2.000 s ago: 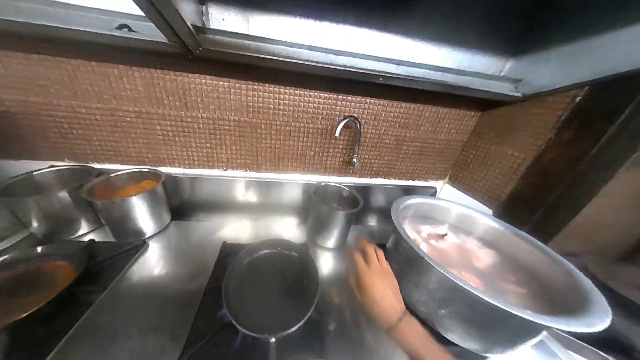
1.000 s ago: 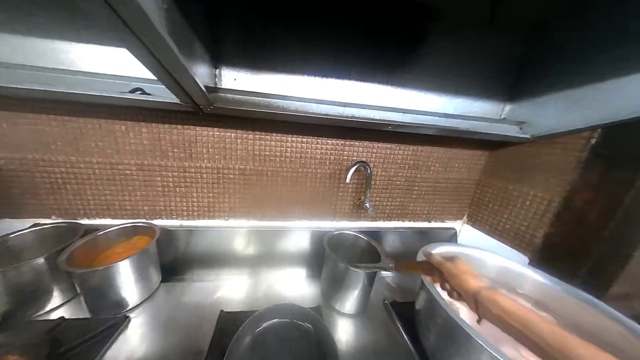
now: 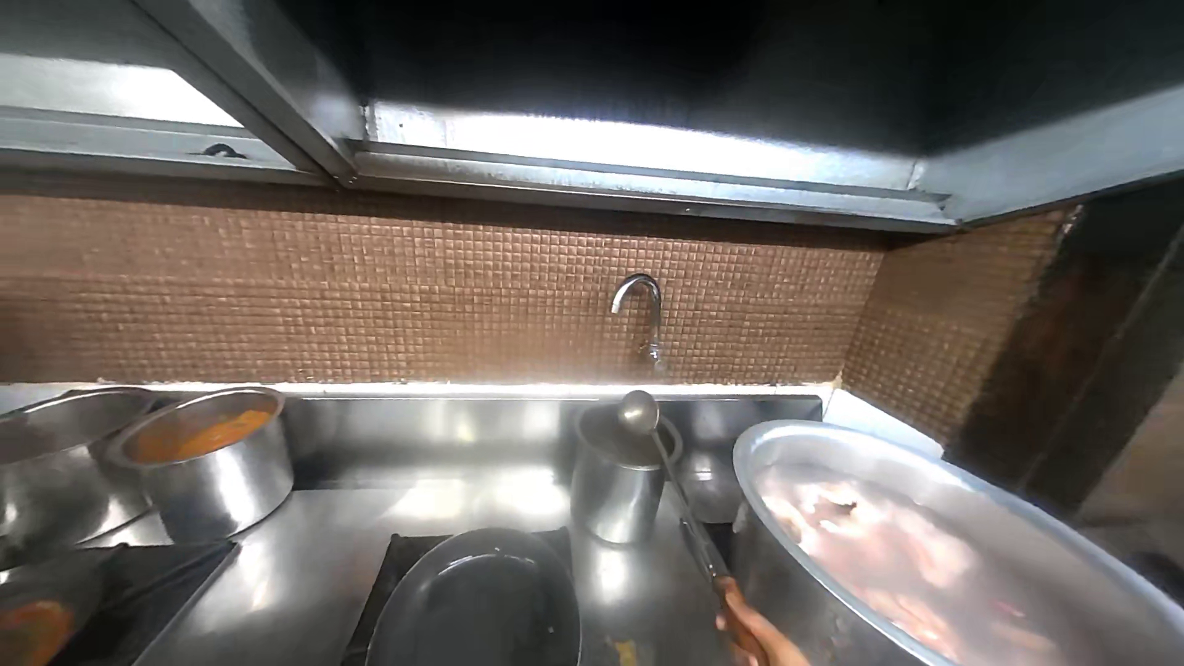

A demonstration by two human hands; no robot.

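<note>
My right hand [image 3: 760,638], at the bottom edge just left of the large metal pot [image 3: 805,601], grips the wooden handle of a metal ladle [image 3: 638,413]. The round bowl of the ladle is over the mouth of a tall steel container [image 3: 618,504]; whether they touch I cannot tell. Pale pieces, which look like raw meat, lie in cloudy liquid [image 3: 925,555] inside the large pot. A dark frying pan [image 3: 481,601] sits on the burner left of my hand. My left hand is not in view.
A steel pot with orange food [image 3: 217,481] and another steel pot [image 3: 60,472] stand at the left. Below them is a pan with reddish food [image 3: 37,629]. A curved tap [image 3: 655,314] projects from the tiled wall. A metal hood [image 3: 647,176] hangs overhead.
The hand has moved from above the large pot down to its left side. The ladle, earlier nearly level by the tall container, now slants up with its bowl over the container's mouth.
</note>
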